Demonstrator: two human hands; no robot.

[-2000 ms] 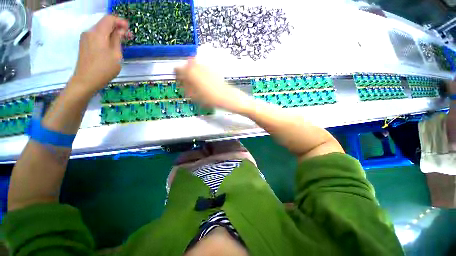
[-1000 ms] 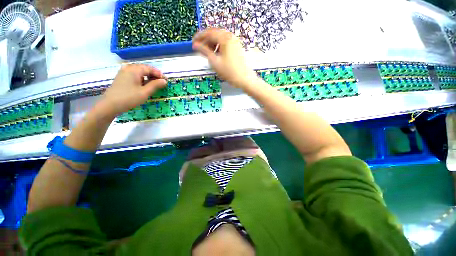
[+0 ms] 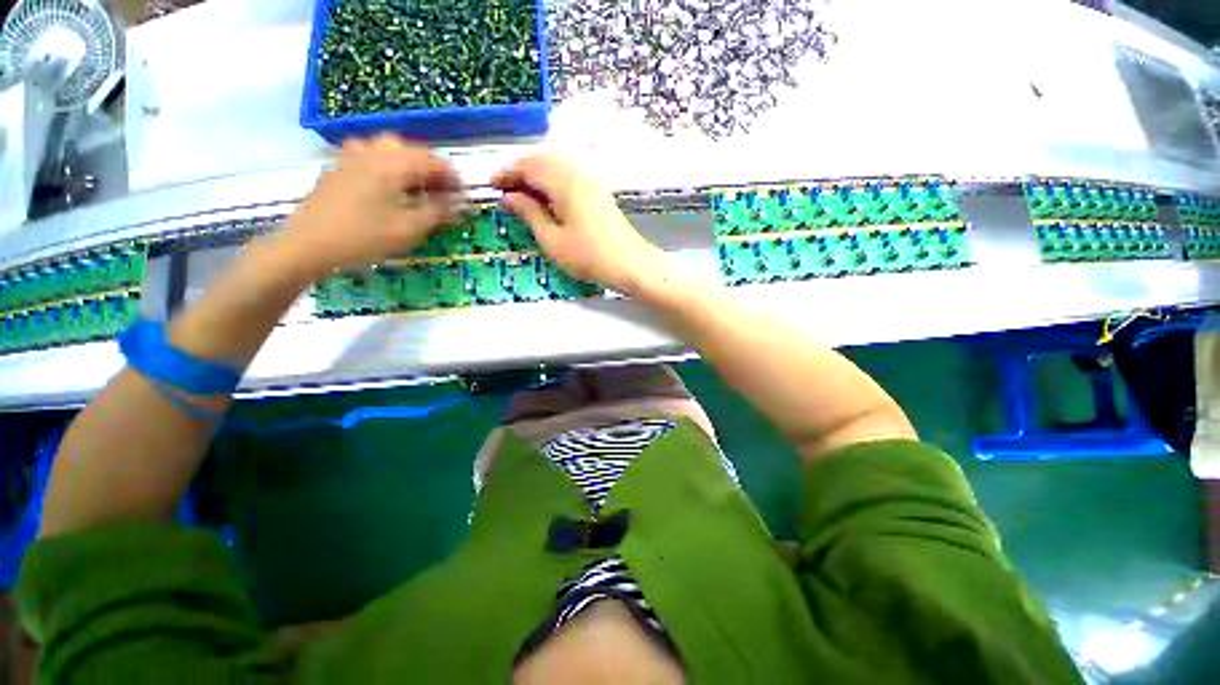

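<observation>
A green PCB panel (image 3: 462, 281) lies in the conveyor track in front of me, partly covered by both hands. My left hand (image 3: 388, 194) is over its upper left part, fingers bent and blurred; I cannot tell whether it holds a part. My right hand (image 3: 569, 221) is at the panel's upper right part, thumb and fingertips close together at the rear row; any part between them is too small to see. The blue bin (image 3: 428, 123) of small dark green parts stands just behind my hands. A loose pile of silvery parts (image 3: 689, 60) lies right of the bin.
More panels lie in the track to the right (image 3: 843, 230) and left (image 3: 74, 301). The conveyor rail (image 3: 642, 335) runs along the near edge. A blue wrist strap (image 3: 177, 361) with a trailing cord is on my left wrist. A white fan (image 3: 60, 54) stands at the far left.
My right hand has moved from beside the loose pile down to the panel's rear row. My left hand has lifted slightly and moved back toward the bin's front edge.
</observation>
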